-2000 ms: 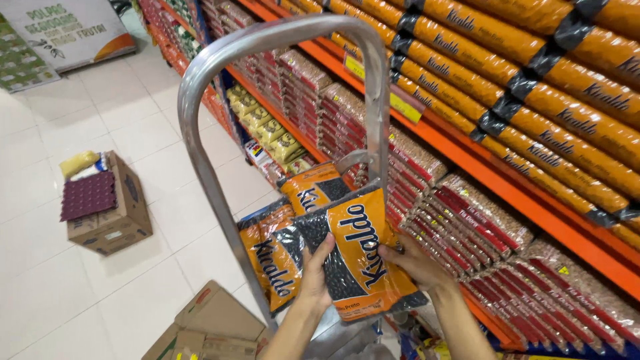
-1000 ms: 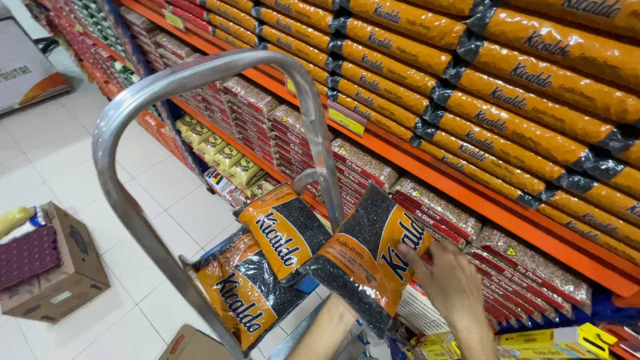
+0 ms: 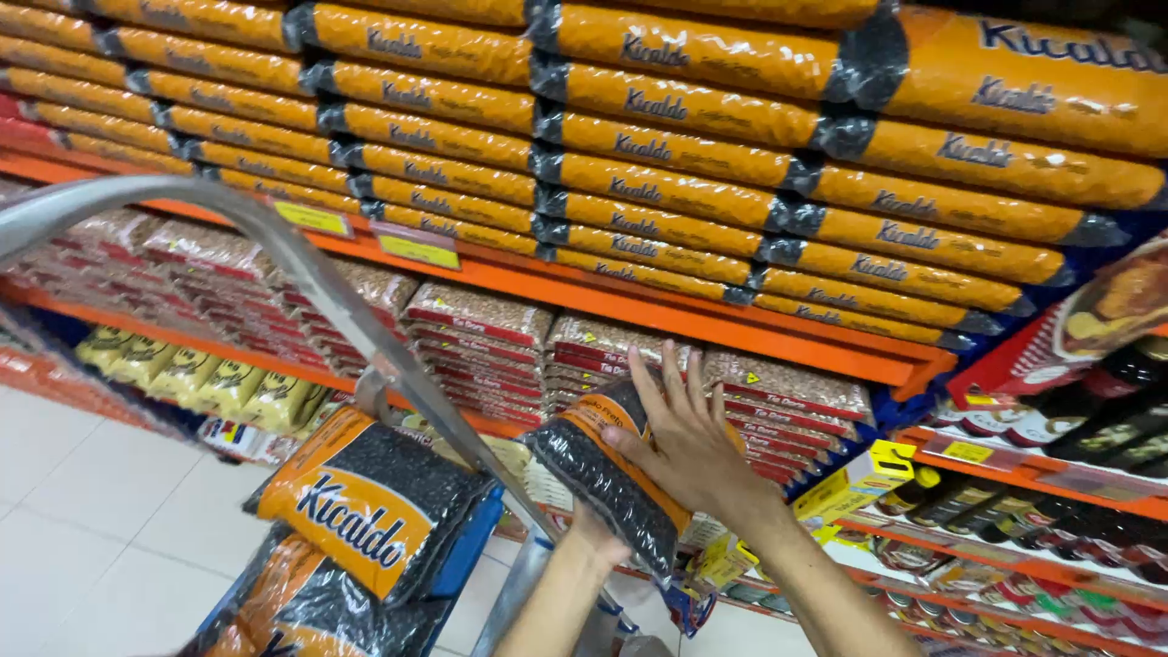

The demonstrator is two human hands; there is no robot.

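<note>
My left hand supports a plastic bag of black beans from below, its fingers hidden under the bag. My right hand lies spread on top of that bag, palm against it. Left of them, a second bag of black beans with an orange label rests on another bean bag, above a blue surface beside the curved metal rail of a ladder.
Stacked bean bags fill the upper shelf with its orange edge. Below lie red-banded bags and yellow packages. Bottles line shelves at right, past a yellow box. Pale tiled floor shows at lower left.
The view has swung right toward the shelves. The right hand, gripping the held bag's edge before, now lies flat with fingers spread on it. The held bag has turned in the hands.
</note>
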